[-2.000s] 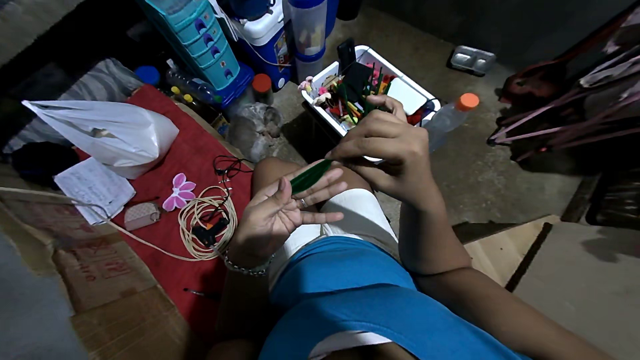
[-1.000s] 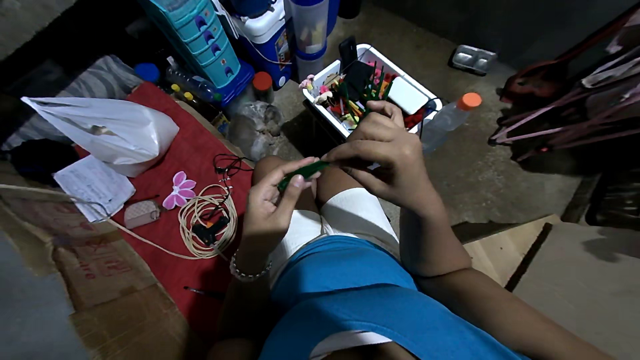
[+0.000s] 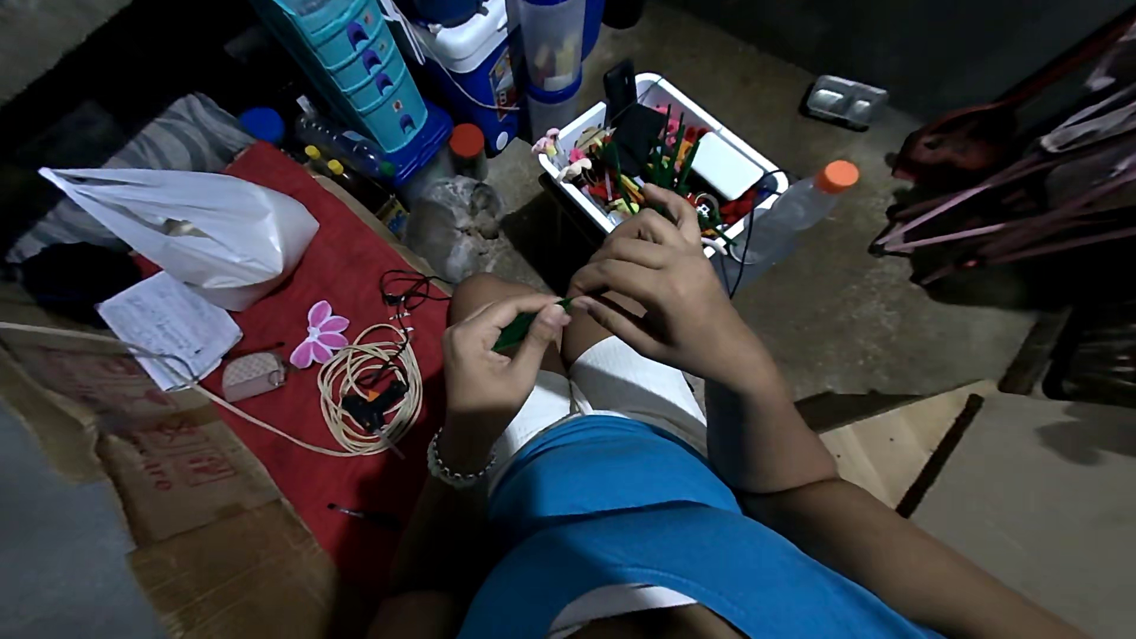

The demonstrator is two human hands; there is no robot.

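Above my lap, my left hand [image 3: 497,359] pinches a small dark green piece [image 3: 516,330], perhaps a leaf shape of fuzzy craft stem, between thumb and fingers. The thumb and index finger of my right hand [image 3: 661,288] meet at its right end, close to my left fingertips; the other right fingers are raised. Whatever lies between the right fingertips is too small to make out. Beyond my hands stands a white bin [image 3: 763,169] with green stems, colourful craft pieces and a white box. A pink and white flower [image 3: 321,335] lies on the red cloth [image 3: 311,488] at left.
A coiled cream cord [image 3: 328,404] surrounds a black and orange tool, perhaps a glue gun. A white plastic bag [image 3: 200,231], a paper with writing [image 3: 169,328] and a pen [image 3: 351,510] are on the left. An orange-capped bottle [image 3: 790,217] stands beside the bin; teal drawers [image 3: 373,80] stand behind.
My left hand, spread with the green piece across its fingers two seconds ago, has closed into a pinch on it. My right fingertips remain by the piece's end.
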